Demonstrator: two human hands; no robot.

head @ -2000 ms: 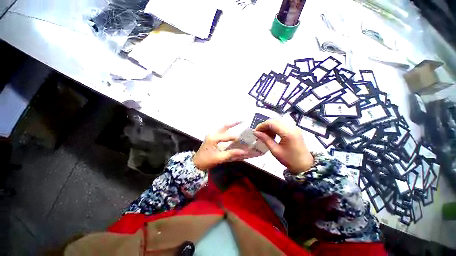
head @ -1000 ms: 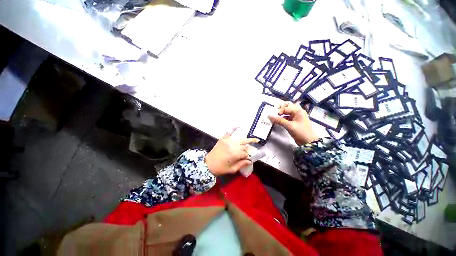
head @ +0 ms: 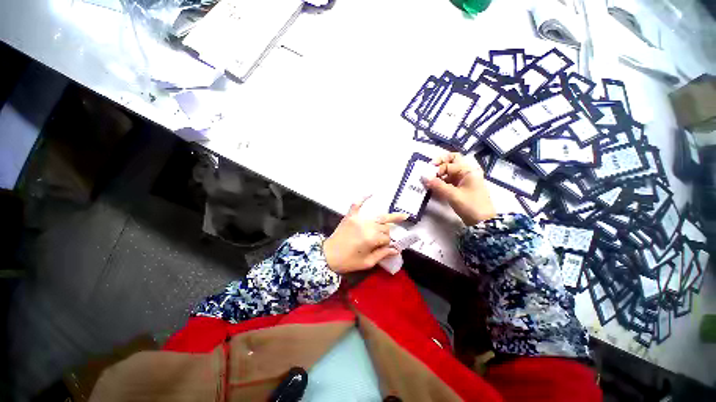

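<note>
A black tag with a white label (head: 414, 188) lies at the table edge in front of me, its black border showing around the label. My right hand (head: 462, 187) is at its upper right, with thumb and fingertips pinched at the label's edge. My left hand (head: 363, 239) is at its lower left, with one finger reaching to the tag's lower end. It holds a white label strip (head: 400, 250) that hangs by the lower fingers. Whether a stack lies under the tag I cannot tell.
A large loose heap of labelled tags (head: 565, 151) spreads at right. White sheets (head: 242, 33) lie at upper left, near crumpled clear plastic (head: 153, 17). White scraps (head: 196, 106) lie near the left table edge. A green ring (head: 471, 6) is cut off at the top. A brown box (head: 695, 102) is far right.
Since two seconds ago, my hands have moved apart and the labelled tag shows between them. My left hand has lowered with the strip. Over the last second the hands have barely moved; the view has shifted slightly.
</note>
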